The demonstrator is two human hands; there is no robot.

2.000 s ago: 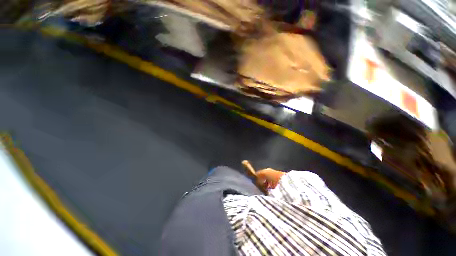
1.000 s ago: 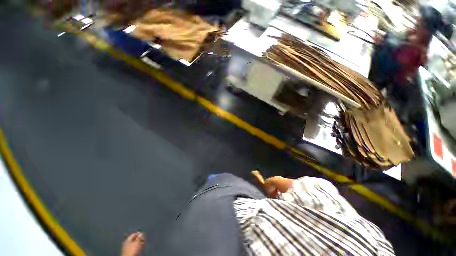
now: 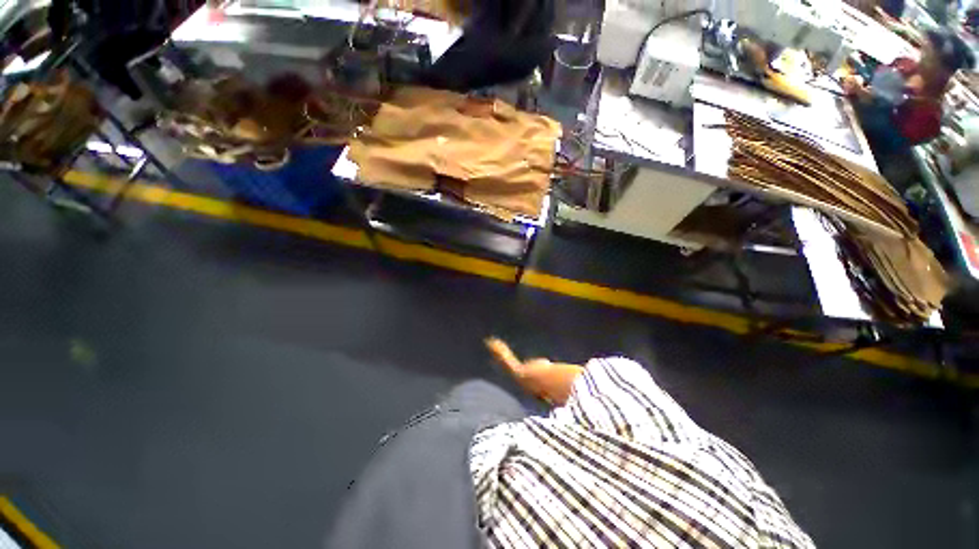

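Observation:
My right hand (image 3: 550,380) is small and blurred at the lower centre, at the end of a striped sleeve, beside my grey-clad leg. It is closed around a light-brown piece that looks like a wooden handle (image 3: 500,352); its end sticks out to the upper left. The rest of the held thing is hidden by the hand. My left hand is not in view.
Dark floor with a yellow line (image 3: 623,298) lies ahead. Beyond it stand a small table with brown bag pieces (image 3: 456,145), a blue container (image 3: 285,177), a white worktable with stacked brown pieces (image 3: 816,166), and a person in red (image 3: 923,102).
The view has swung, bringing the bag tables at the left and centre into view and shifting the stacks right. My left hand has left the lower edge. My right hand still holds the light-brown piece.

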